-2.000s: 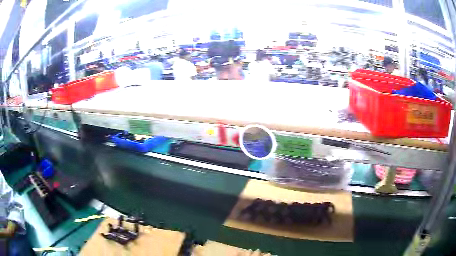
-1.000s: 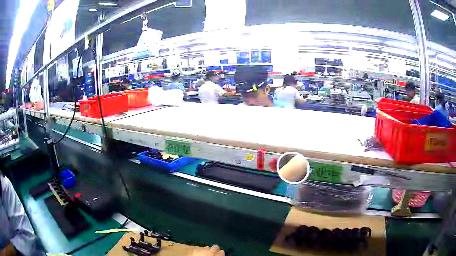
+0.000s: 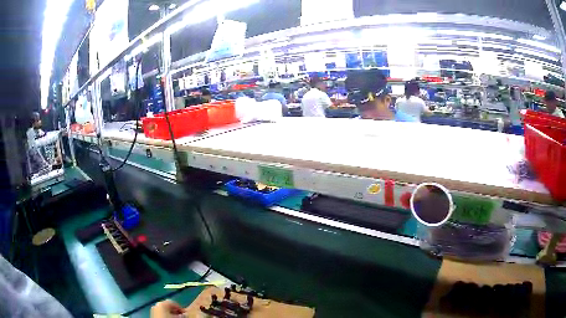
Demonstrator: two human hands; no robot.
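Note:
Upright black hooked parts (image 3: 228,303) stand on a tan cardboard sheet (image 3: 290,310) at the bottom edge. My left hand (image 3: 167,308) seems to be the one just left of these parts. It is cut off by the bottom edge, and its grip cannot be made out. Dark curved parts (image 3: 490,299) lie side by side in a row on another cardboard sheet (image 3: 452,272) at the lower right. My right hand is not in view.
A dark green belt (image 3: 323,261) runs behind the cardboard. Beyond are a blue bin (image 3: 264,195), a black tray (image 3: 354,213) and a plastic-wrapped stack (image 3: 468,241). Red crates (image 3: 186,121) stand on the shelf. A coworker's pale sleeve (image 3: 25,295) is at lower left.
The view has turned left, so the shelf and both cardboards sit further right. A hand seen right of the hooked parts is gone from there; a hand now shows at their left.

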